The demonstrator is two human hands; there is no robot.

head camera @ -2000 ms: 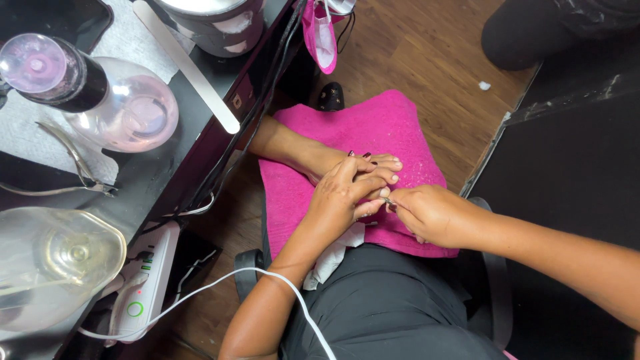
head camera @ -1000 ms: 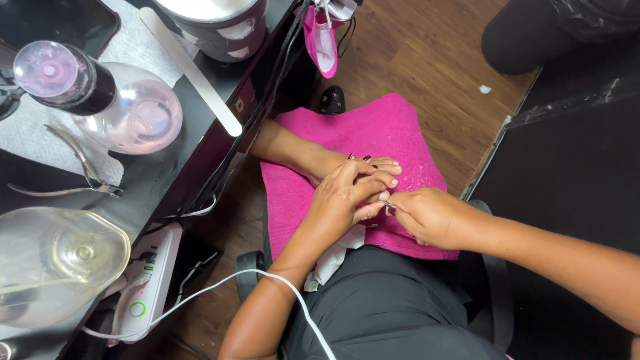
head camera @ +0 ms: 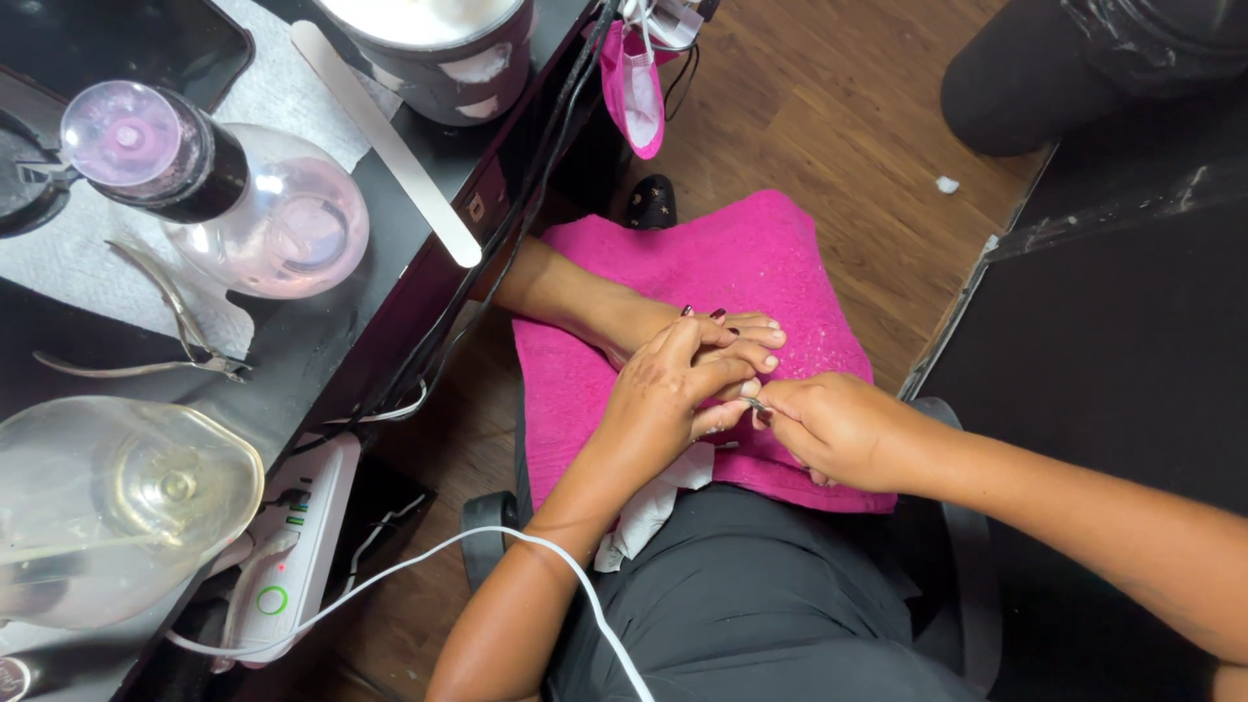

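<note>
Another person's bare foot rests on a pink towel spread over my lap. My left hand lies across the front of the foot, its fingers around the toes. Beside it, my right hand is closed on a small metal tool, whose tip meets the big toe's nail; most of the tool is hidden in my fist, so its kind is unclear. A crumpled white tissue lies under my left wrist. White specks are scattered on the towel near the toes.
On the black table at left are metal nippers, a white nail file, a pump bottle, a clear container and a grey tub. A white cable loops over my left forearm from a power strip.
</note>
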